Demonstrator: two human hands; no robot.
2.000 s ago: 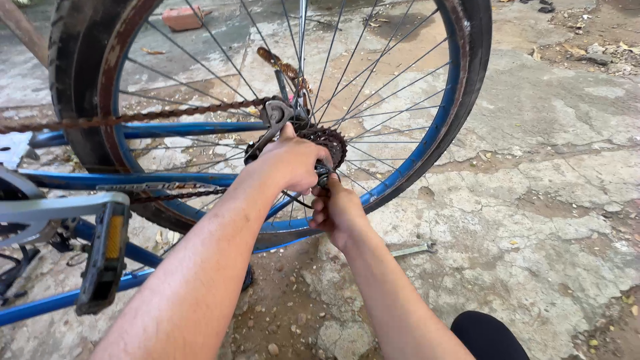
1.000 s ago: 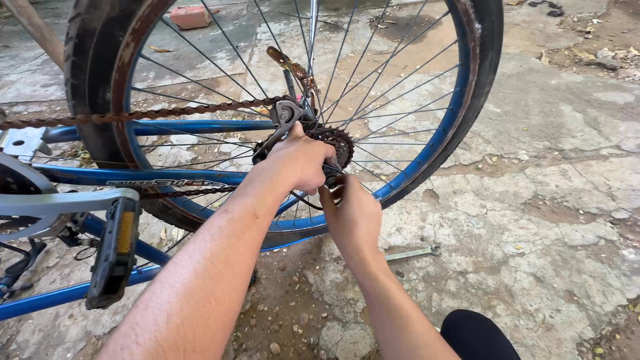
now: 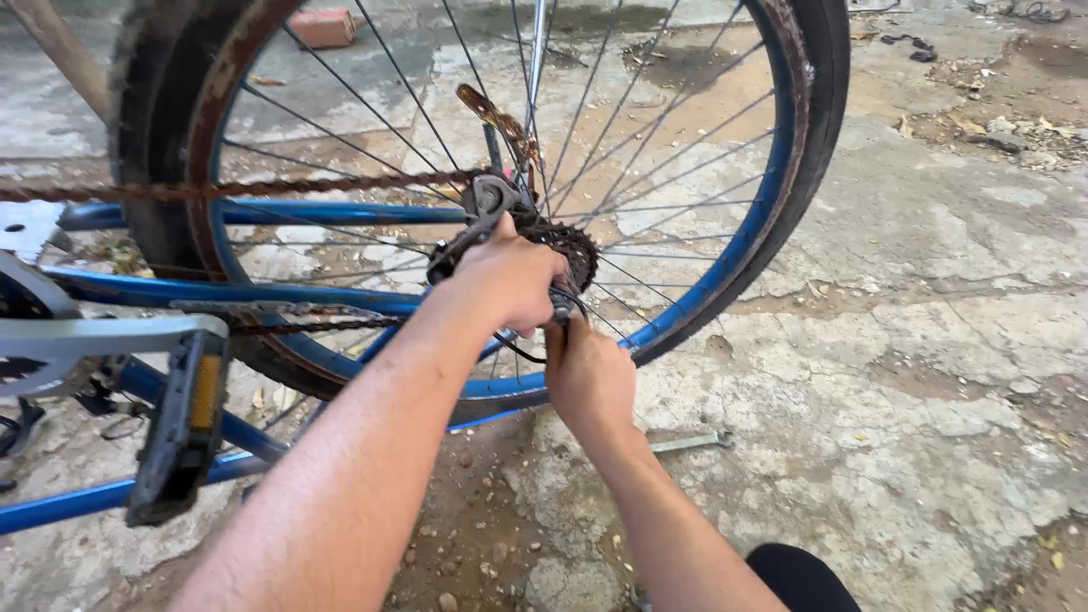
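Observation:
A blue bicycle frame [image 3: 340, 296] lies with its rear wheel [image 3: 837, 102] at the centre. My left hand [image 3: 510, 276] is closed around the rear derailleur [image 3: 489, 197], its index finger pointing up along the metal body. Beside its knuckles is the rusty rear sprocket [image 3: 582, 255]. My right hand [image 3: 591, 365] pinches a small dark metal fitting [image 3: 561, 306] at the axle end with thumb and fingers. A thin black cable [image 3: 520, 350] loops below the hands. The rusty chain [image 3: 340, 183] runs off to the left. The fingers hide part of the hub.
A pedal [image 3: 178, 425] on a grey crank arm [image 3: 110, 331] juts out at the left. On the cracked concrete ground, a wrench [image 3: 688, 442] lies right of my right forearm. A red brick [image 3: 323, 29] is behind the wheel. My dark-clad knee [image 3: 799, 578] shows at the bottom.
My right hand has shifted its fingers around the small fitting. My left hand stays at the derailleur.

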